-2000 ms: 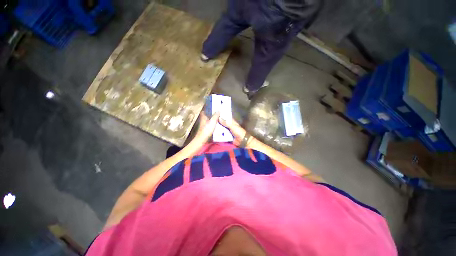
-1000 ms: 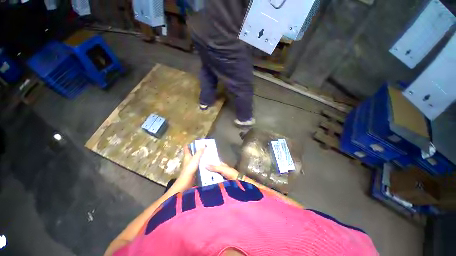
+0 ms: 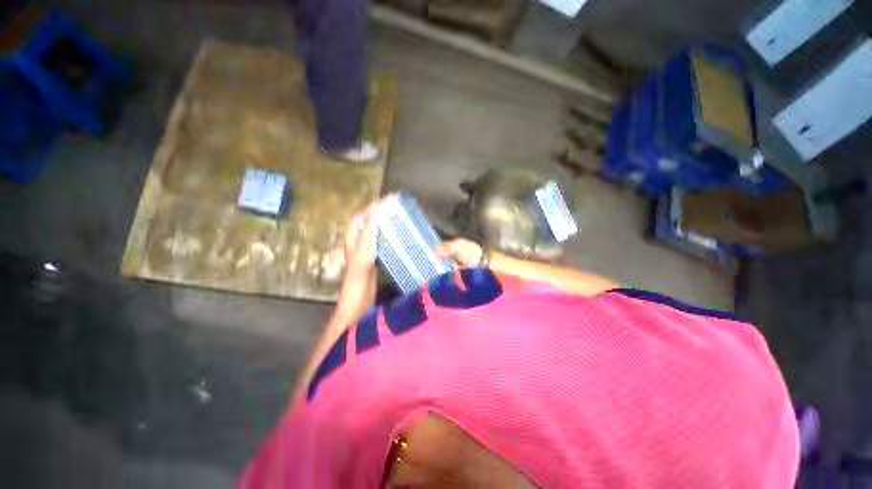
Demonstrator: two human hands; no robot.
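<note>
A pale perforated housing (image 3: 409, 244) is held between my hands in front of my chest, with its rows of small holes facing up; I cannot tell if it is one piece or several. My left hand (image 3: 360, 250) grips its left side. My right hand (image 3: 463, 254) holds its right side near the lower end. More pale blue-white housings (image 3: 261, 192) sit together on the plywood-topped platform (image 3: 210, 258). Another perforated piece (image 3: 555, 211) lies on the wrapped stool (image 3: 507, 218) to the right.
A person's leg (image 3: 335, 86) stands at the platform's back right. Blue crates (image 3: 660, 124) with a tan sheet stand at the right, above an open cardboard box (image 3: 746, 216). Pale housings (image 3: 828, 100) hang at the upper right. A blue plastic stool (image 3: 72, 76) is at the upper left.
The held housing has turned from its plain face to its perforated side. The view has tilted down and turned, so fewer hanging housings show. The person now stands further left, over the platform.
</note>
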